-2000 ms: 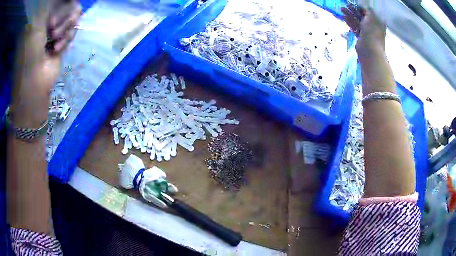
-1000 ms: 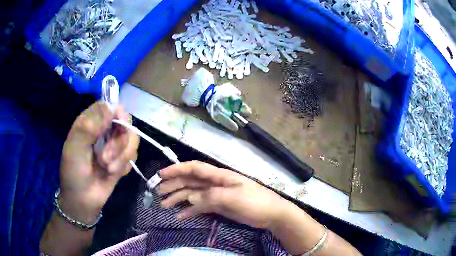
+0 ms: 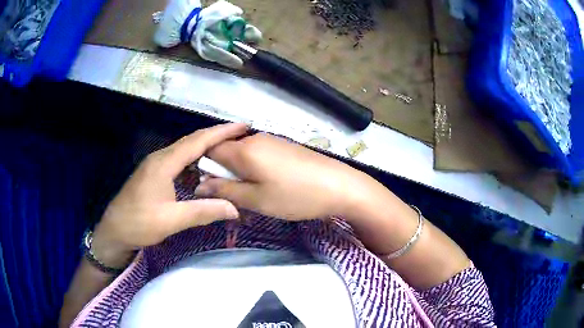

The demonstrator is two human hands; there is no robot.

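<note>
My right hand [image 3: 275,176] is in front of my lap, below the bench edge, and grips a white plastic part [image 3: 216,168] between thumb and fingers. Only one end of the part shows; the rest is hidden by my fingers. My left hand [image 3: 160,192] is beside it, its fingers reaching over to my right hand and its thumb apart. No thing shows in my left hand. The padded hammer [image 3: 310,86] lies on the bench, its head wrapped in white cloth with a blue band and green patch, its black grip pointing right.
Brown cardboard [image 3: 403,57] covers the bench behind its white edge [image 3: 115,70]. A pile of small dark metal pieces [image 3: 346,14] lies at the top. A blue tray of pale strips [image 3: 544,70] is at the right. Part of another blue tray [image 3: 54,48] shows top left.
The view has shifted, so the bench sits higher. My hands have come together over my lap. The corded white piece that hung between them no longer shows, apart from a white part in my right hand.
</note>
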